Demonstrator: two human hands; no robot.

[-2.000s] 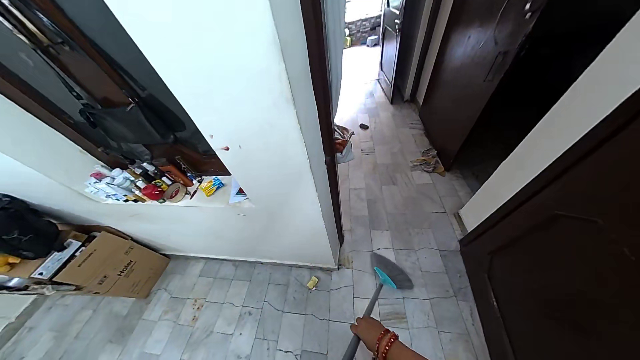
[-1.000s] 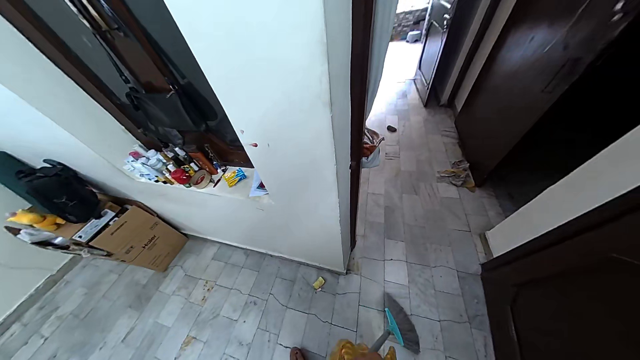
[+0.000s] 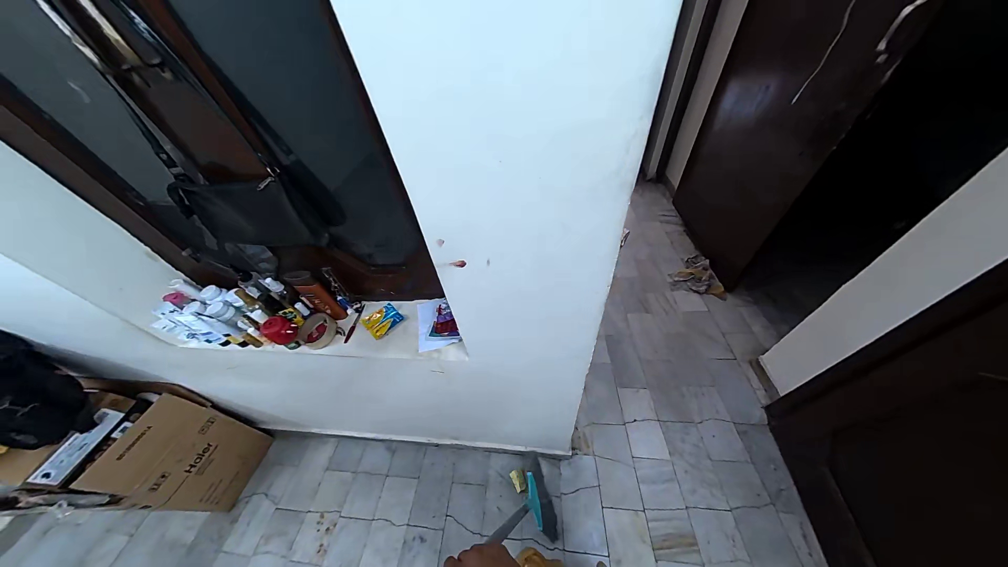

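At the bottom of the head view, a hand [image 3: 482,556], which looks like my right, is closed around the grey handle of a broom [image 3: 540,504] with a teal head and dark bristles. The bristles rest on the tiled floor close to the foot of the white wall. A small crumpled yellow wrapper [image 3: 517,480] lies just left of the broom head. Yellowish cloth shows beside the hand at the lower edge. My left hand is out of sight.
A cardboard box [image 3: 181,457] and a black bag [image 3: 35,394] stand at the left. Bottles crowd a wall ledge [image 3: 394,346]. A crumpled cloth [image 3: 697,277] lies in the passage beside an open dark door [image 3: 748,134]. Another dark door [image 3: 921,425] is at the right.
The broom has moved left, from the floor by the doorway to beside the yellow wrapper at the wall's foot. The view has turned left.
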